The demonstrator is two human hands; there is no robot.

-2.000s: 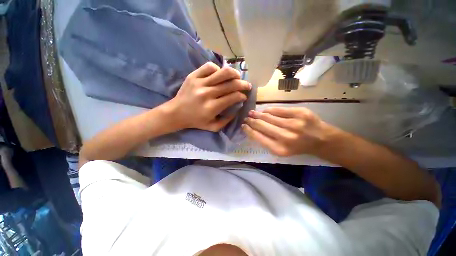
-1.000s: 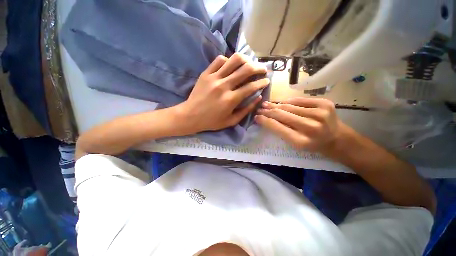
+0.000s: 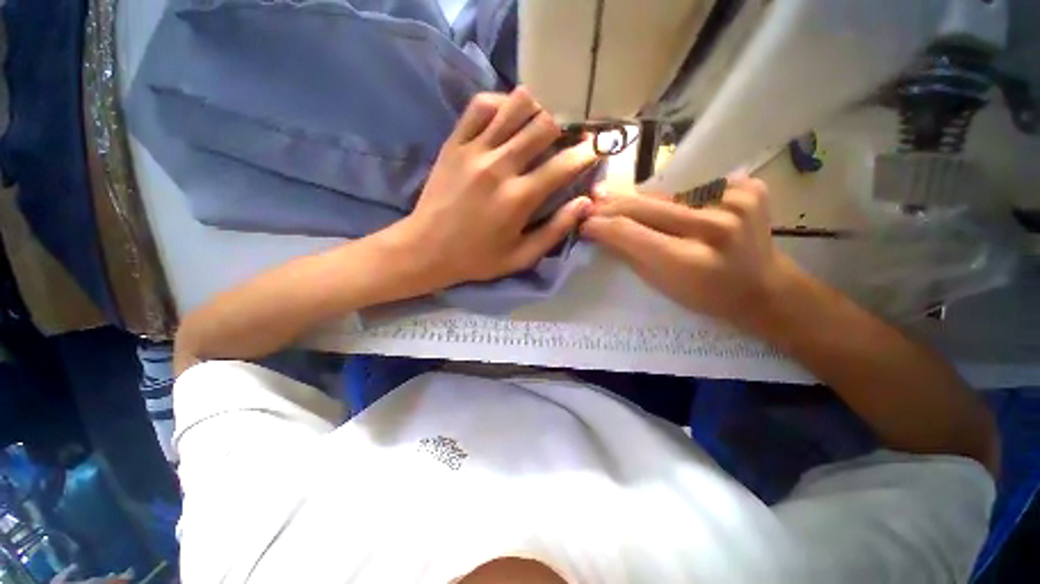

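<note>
The blue-grey garment piece [image 3: 308,126] lies draped over the white table, left of the machine head [image 3: 639,57]. My left hand [image 3: 485,194] lies on the cloth, with its fingertips pressing the cloth's edge just left of the presser foot [image 3: 610,139]. My right hand [image 3: 696,234] pinches the near end of the folded edge [image 3: 573,242] beside my left thumb. The fingertips of both hands nearly touch. The needle point and the cloth under the foot are hard to make out.
The ruler scale [image 3: 513,334] runs along the table's front edge. A crinkled clear plastic bag [image 3: 935,268] lies at the right. Blue-green snips, perhaps, [image 3: 805,152] lie behind my right hand. Dark and brown cloth [image 3: 51,160] is piled at the far left.
Both hands have moved a little away from my body, up to the presser foot, and the folded edge has moved with them. The view of the machine head has shifted.
</note>
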